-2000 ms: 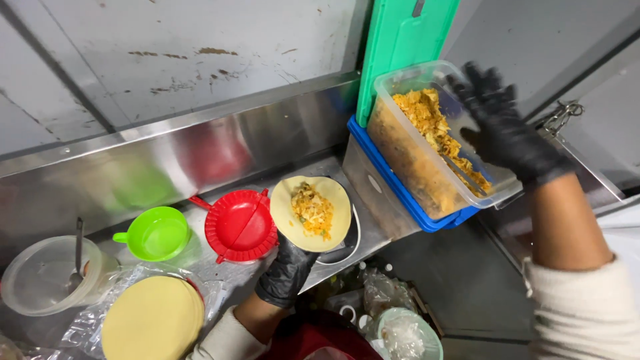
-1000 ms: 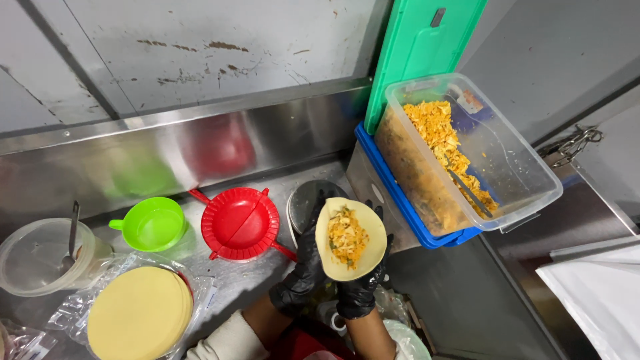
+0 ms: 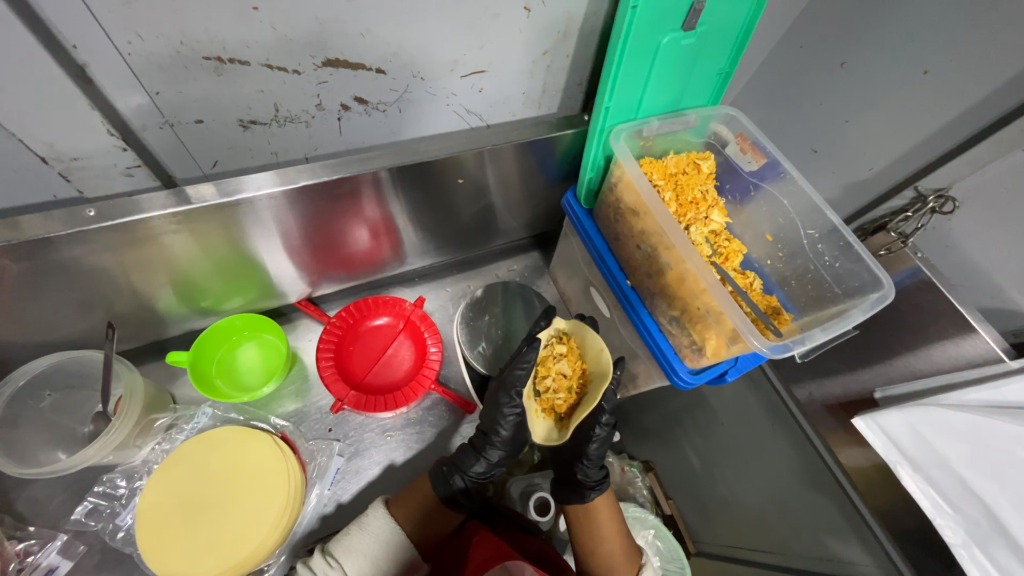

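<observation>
Both my hands, in black gloves, hold one round dough disc point(image 3: 594, 358) with an orange and pale shredded filling point(image 3: 560, 380) on it. My left hand point(image 3: 500, 416) grips its left edge and my right hand point(image 3: 590, 440) its right edge; the sides curve upward around the filling. Left of my hands lies an open red plastic dumpling press point(image 3: 380, 352). Farther left are a green plastic cup point(image 3: 240, 358) and a stack of dough discs point(image 3: 220, 504) on plastic wrap. A clear plastic bin point(image 3: 832, 272) at the right holds more filling and a grey utensil handle point(image 3: 748, 298).
The clear bin rests on a blue-lidded container point(image 3: 616, 288), beside an upright green lid point(image 3: 680, 64). A round metal plate point(image 3: 500, 324) lies behind my hands. A clear tub point(image 3: 48, 416) with a spoon point(image 3: 107, 368) stands far left. Below the counter's edge are plastic bags point(image 3: 652, 532).
My right hand was over the bin two seconds ago and now holds the disc with my left hand. The disc, flatter before, is now folded upward at its sides.
</observation>
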